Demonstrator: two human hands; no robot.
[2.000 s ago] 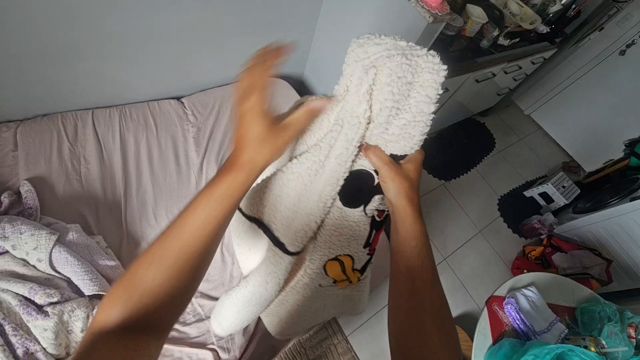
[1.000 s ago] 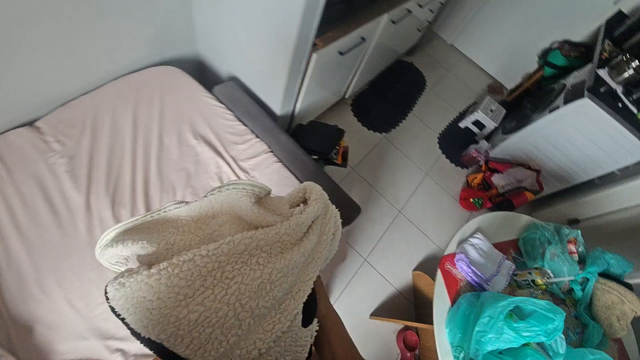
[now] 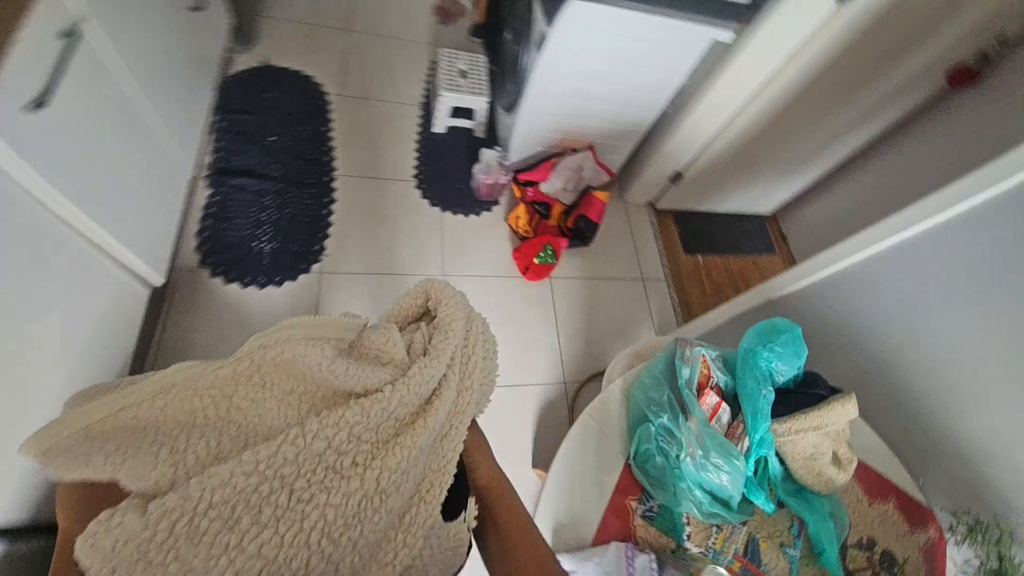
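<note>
A cream fleece garment or cloth point(image 3: 288, 432) with a bumpy pile fills the lower left of the head view, bunched and folded over at its upper right end. A small black patch shows at its right edge. My right forearm comes up from the bottom and runs in behind this edge; the right hand itself is hidden by the fleece. Part of my left arm shows at the lower left, below the fleece, with the left hand hidden too. What the fingers do under the cloth cannot be seen.
A round table point(image 3: 576, 496) at the lower right bears teal plastic bags point(image 3: 688, 448) and a beige cloth item point(image 3: 820, 448). Black oval mats point(image 3: 268, 176) and a red and orange bag point(image 3: 560, 204) lie on the tiled floor. White cabinets point(image 3: 88, 144) stand left.
The view has swung right, from the bed toward the floor and table. Two seconds ago both hands were visible at the fleece, the left one apart from it or at its edge; now the fleece hides both.
</note>
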